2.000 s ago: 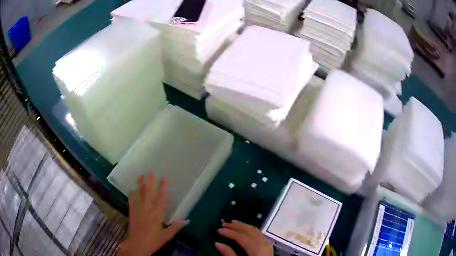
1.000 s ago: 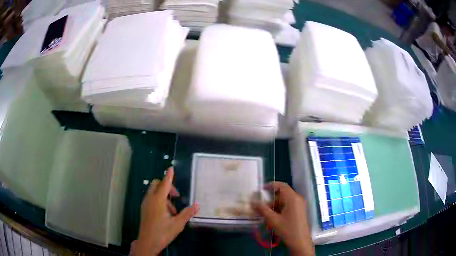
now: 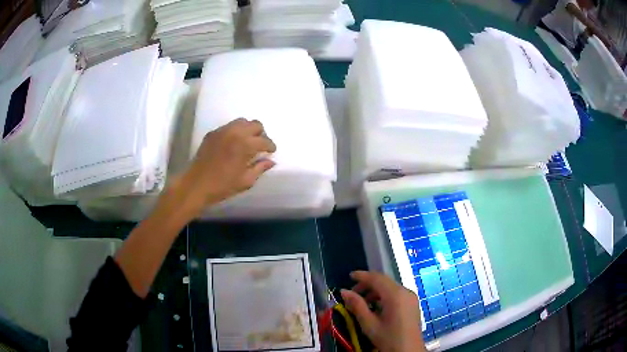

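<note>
My left hand (image 3: 237,161) is over the middle stack of milky film (image 3: 295,89), fingers curled at its top surface; whether it pinches a sheet cannot be told. My right hand (image 3: 388,313) is low at the right of the square stand, thumb and fingers apart, holding nothing visible. The white stand (image 3: 258,295) has a dark border and a brown-stained top. Faint straight edges of a clear glass sheet (image 3: 199,240) show around it. Red and yellow scissor handles (image 3: 347,326) lie between the stand and my right hand.
A blue cell array (image 3: 440,258) with white side strips lies on the pale green stack (image 3: 522,234) at right. More white stacks (image 3: 412,82) line the back. A phone (image 3: 16,108) lies at far left. Glass stack (image 3: 75,265) at near left. A person's arm (image 3: 584,20) shows at top right.
The view has turned right. My left hand has left the sheet over the stand and reached up to the middle film stack. My right hand has moved off the stand's right side.
</note>
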